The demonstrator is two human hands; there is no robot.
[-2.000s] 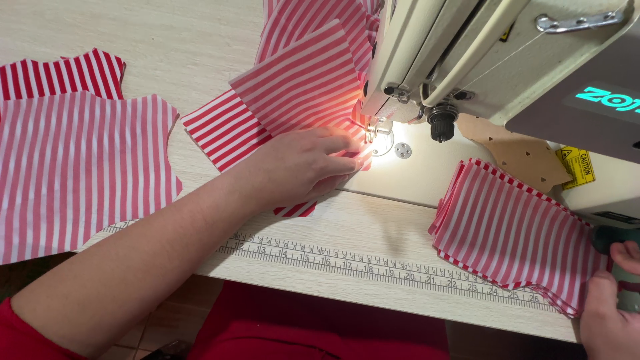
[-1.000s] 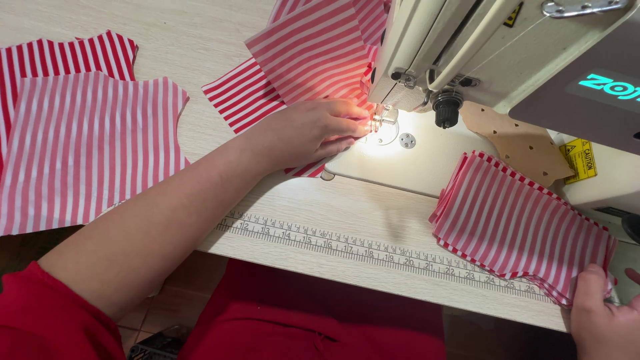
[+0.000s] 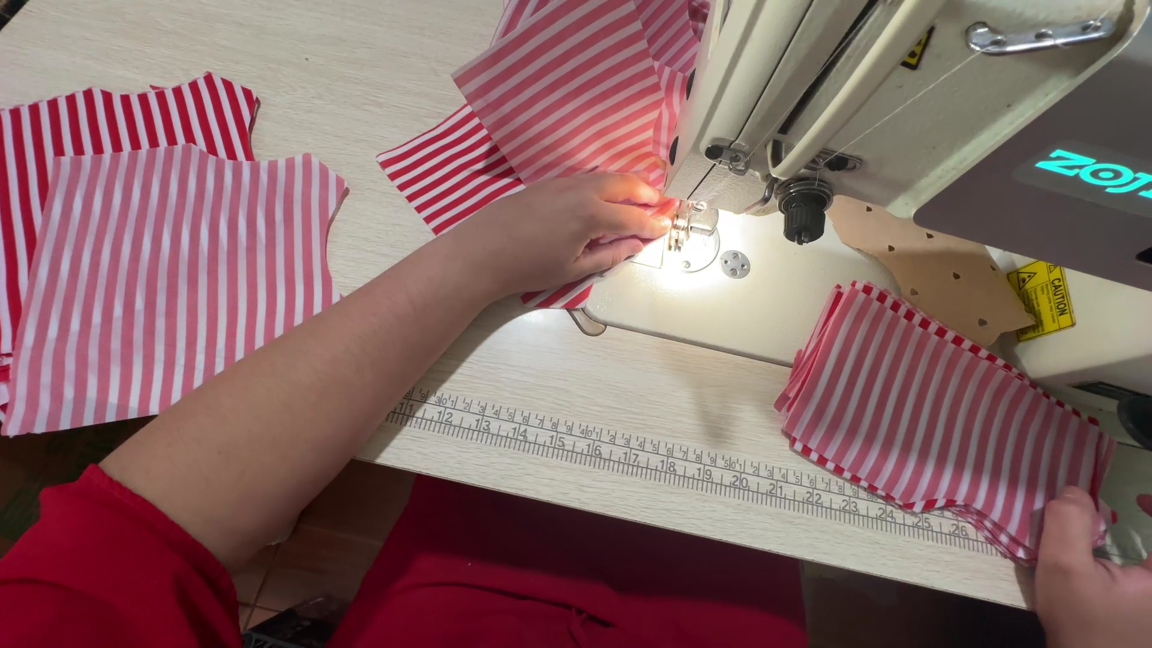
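My left hand (image 3: 589, 229) presses and pinches red-and-white striped fabric (image 3: 576, 90) just left of the lit presser foot (image 3: 688, 225) of a sewing machine (image 3: 774, 99); its fingertips are close to the foot. Part of that fabric lies under the hand, and more of it spreads behind, left of the machine head. At the lower right, my right hand (image 3: 1071, 558) has its thumb on the corner of a stack of cut striped fabric pieces (image 3: 945, 414); its other fingers are partly out of view, so its grip is unclear.
More cut striped pieces (image 3: 180, 279) lie on the left of the table (image 3: 531, 378). A printed ruler scale (image 3: 630, 459) runs along the front edge. A tan perforated piece (image 3: 927, 270) and a yellow caution label (image 3: 1041, 299) are right of the needle plate (image 3: 735, 264).
The striped fabric by the presser foot has shifted a little, with my left hand still on it. My right hand stays at the corner of the stack. The view has moved slightly.
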